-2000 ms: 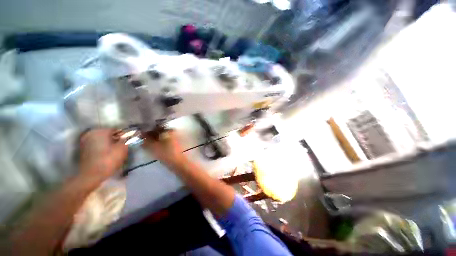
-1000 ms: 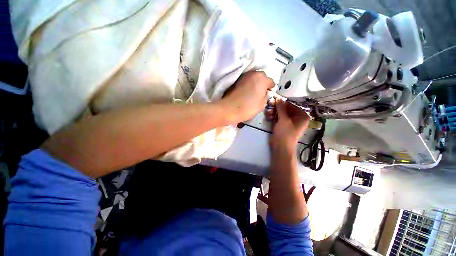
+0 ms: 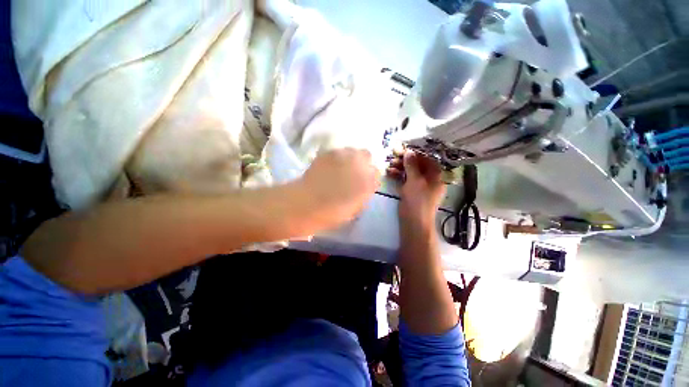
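The cream fabric [image 3: 159, 113] lies in a big bunched pile on the left of the machine table. The sewing machine [image 3: 491, 91] stands right of it, with its head over my right hand. My left hand [image 3: 344, 185] is blurred, with its fingers curled, over the fabric's right edge; whether it holds anything is hidden. My right hand [image 3: 421, 178] is at the needle area under the machine head, with its fingertips close to small metal parts; I cannot tell what they touch. Black scissors [image 3: 467, 219] lie under the arm, right of my right hand.
The pale machine table [image 3: 355, 234] runs under both hands. A small dark parts tray [image 3: 548, 258] is at its right end. A brown stick [image 3: 521, 229] lies near the scissors. A round pale yellow stool [image 3: 498, 321] stands below right. Blue prongs [image 3: 672, 147] are at the far right.
My left hand has moved left and down, away from the needle area. My right hand stays at the needle. The view has shifted, so the machine appears further left.
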